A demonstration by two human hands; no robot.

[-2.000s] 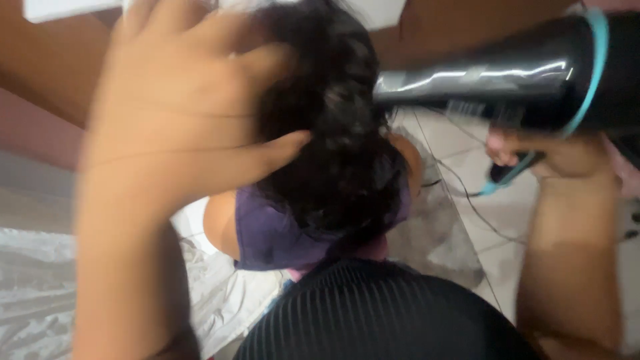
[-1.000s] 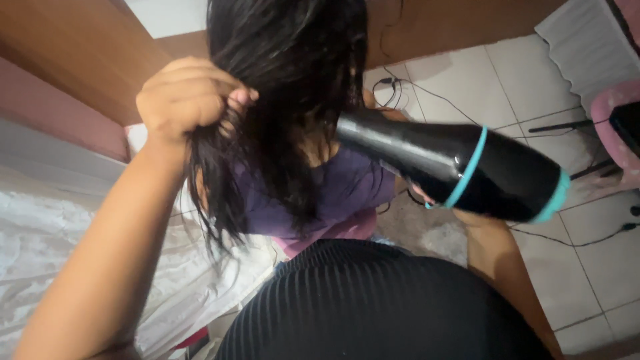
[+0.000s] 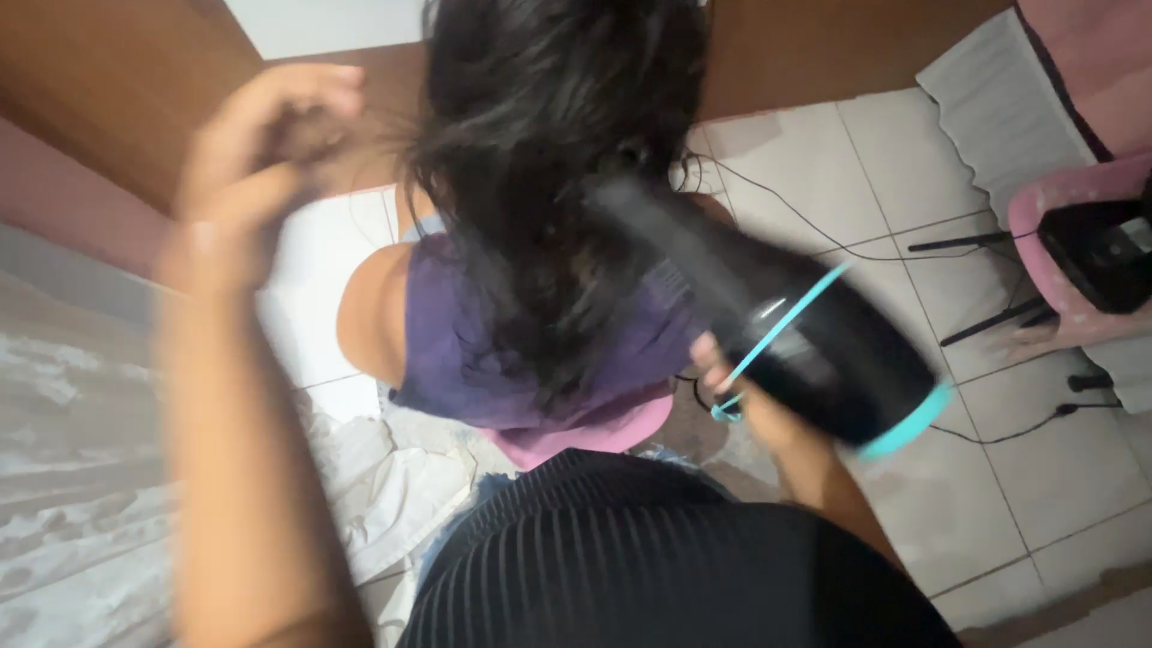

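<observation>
A person in a purple sleeveless top [image 3: 450,351] sits in front of me, seen from behind, with long dark hair [image 3: 558,180] hanging down the back. My right hand [image 3: 733,382] grips a black hair dryer [image 3: 774,324] with turquoise trim, mostly hidden beneath its barrel. The dryer's nozzle points at the hair from the right, close to or touching it. My left hand [image 3: 261,162] is raised to the left of the head, blurred, its fingers curved and apart. A few thin strands stretch between it and the hair; no lock shows in its grasp.
A pink chair [image 3: 1044,216] with a black object [image 3: 1098,256] on it stands at the right. Black cables [image 3: 810,234] run over the tiled floor [image 3: 936,468]. Pale crumpled fabric [image 3: 81,450] lies at the left. Brown wooden panels [image 3: 810,54] are behind the person.
My left hand was holding a lock of hair a second ago; it has let go and moved away leftward. The dryer, level and higher two seconds ago, now slants down to the right.
</observation>
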